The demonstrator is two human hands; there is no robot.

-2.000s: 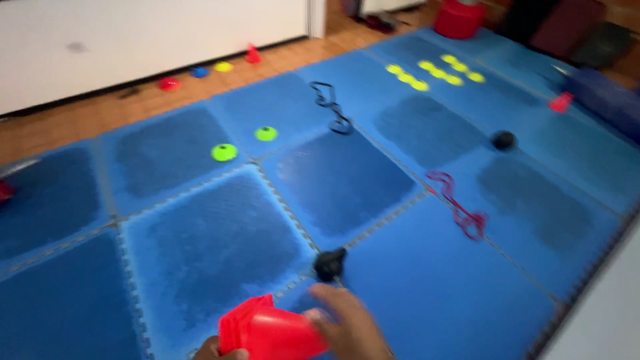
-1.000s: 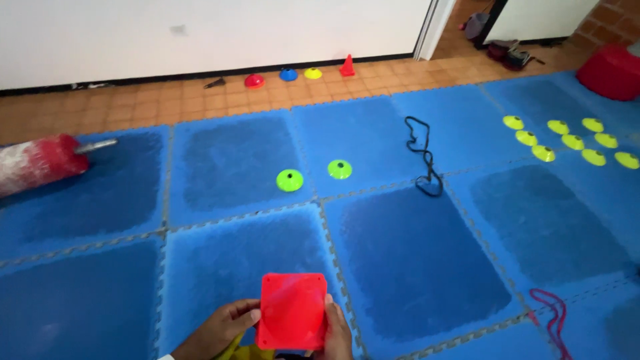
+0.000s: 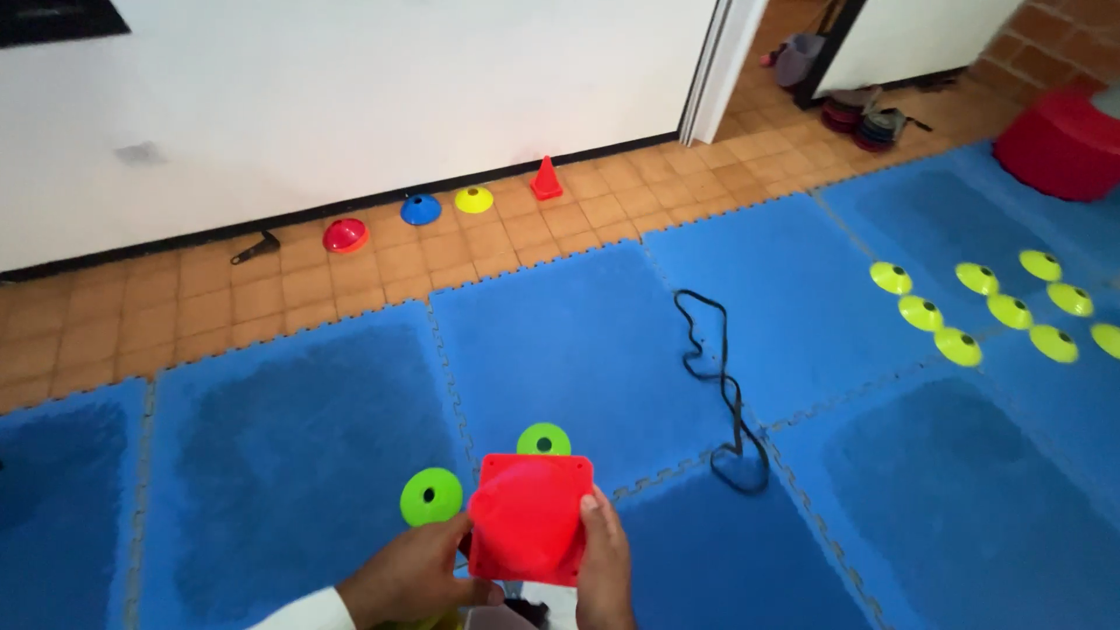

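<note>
Low in the head view, my left hand (image 3: 420,569) and my right hand (image 3: 604,560) grip opposite sides of a red plastic training cone (image 3: 532,521), its square base edge showing. Whether more cones are nested in it cannot be told. Two green disc cones, one at the left (image 3: 430,497) and one just behind the red cone (image 3: 543,437), lie on the blue foam mat. Something yellow shows partly below my left hand. By the wall, another red cone (image 3: 547,179) stands upright beside yellow (image 3: 473,199), blue (image 3: 421,209) and red (image 3: 346,235) disc cones.
A black strap or band (image 3: 724,378) lies looped on the mat, right of my hands. Several yellow disc cones (image 3: 958,346) lie at the right. A red round bag (image 3: 1059,144) stands at the mat's far right edge, shoes (image 3: 878,129) near the doorway. A white wall (image 3: 394,87) bounds the tiled floor.
The view has swung and moved nearer the wall. Two seconds ago my right hand was apart from the red cone's base; now both hands hold its sides.
</note>
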